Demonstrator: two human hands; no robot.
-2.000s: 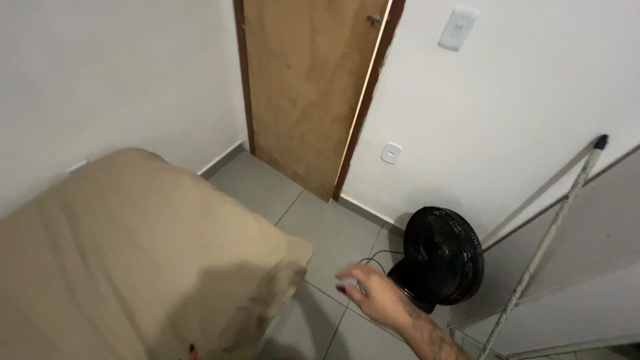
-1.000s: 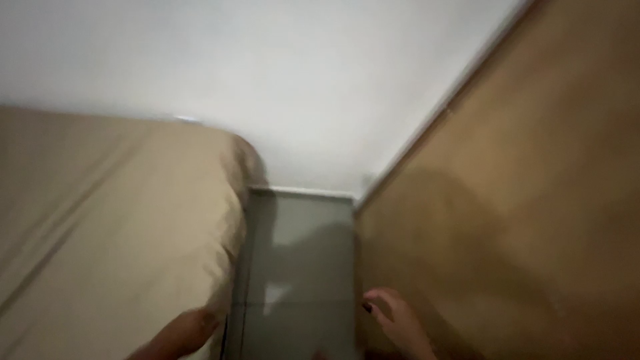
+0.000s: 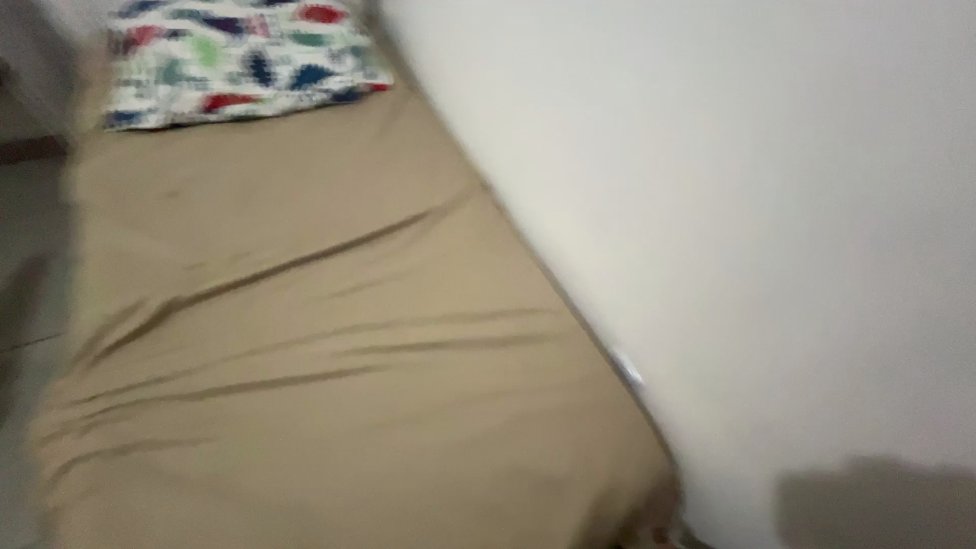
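Observation:
Neither my left hand nor my right hand can be made out in the head view. A bed with a tan fitted sheet point(image 3: 305, 427) fills the left and middle of the view, its long side against the wall. Creases run across the sheet, the deepest slanting up to the right. At the far end lies a pillow point(image 3: 252, 69) in a white case with a colourful print of red, green and blue shapes. The picture is blurred, and the near bed corner at the bottom right is dark and unclear.
A white wall point(image 3: 724, 229) rises along the bed's right side, with a small pale fitting point(image 3: 629, 370) low by the mattress edge. Grey floor tiles point(image 3: 30, 328) show at the far left. A shadow falls on the wall at the bottom right.
The view has swung strongly from the door and floor to the length of the bed. Both hands, seen a second ago near the bed corner and the door, are out of view.

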